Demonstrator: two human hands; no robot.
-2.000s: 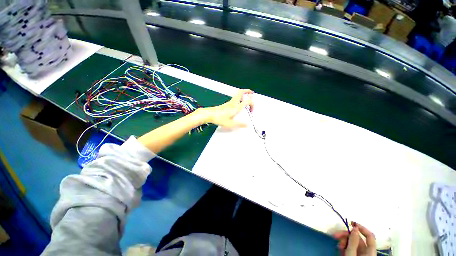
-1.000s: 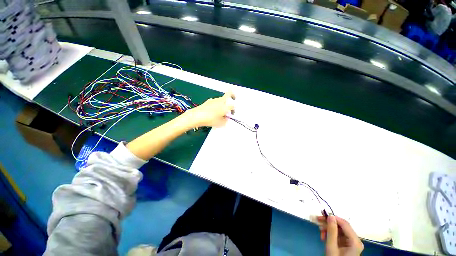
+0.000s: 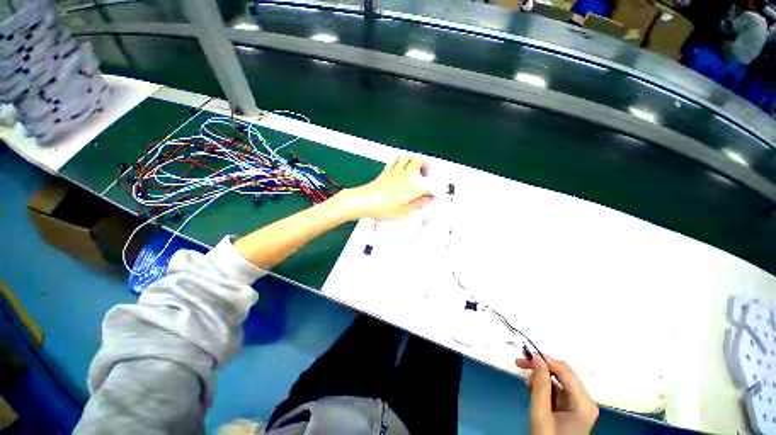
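Note:
A thin wire harness point(image 3: 505, 321) lies spread on the white bench surface, with small black connectors point(image 3: 471, 305) along it. One black connector point(image 3: 451, 189) is just right of my left hand, another point(image 3: 368, 250) below it. My left hand point(image 3: 396, 189) is over the bench near the green mat, fingers partly spread; whether it holds a wire is unclear. My right hand point(image 3: 557, 395) pinches the harness's lower right end between thumb and fingers at the bench's front edge. Glare hides parts of the thin wires.
A tangled harness bundle point(image 3: 230, 174) of white, red and black wires lies on the green mat point(image 3: 298, 259). Stacked panels point(image 3: 51, 76) stand far left. A white dotted panel point(image 3: 757, 357) is at the right edge. A dark green conveyor point(image 3: 476, 140) and metal post point(image 3: 223, 59) lie beyond.
My right hand has moved left with the harness end. My left hand went left, then back right. The harness lies more slackly, and a connector now shows below my left hand.

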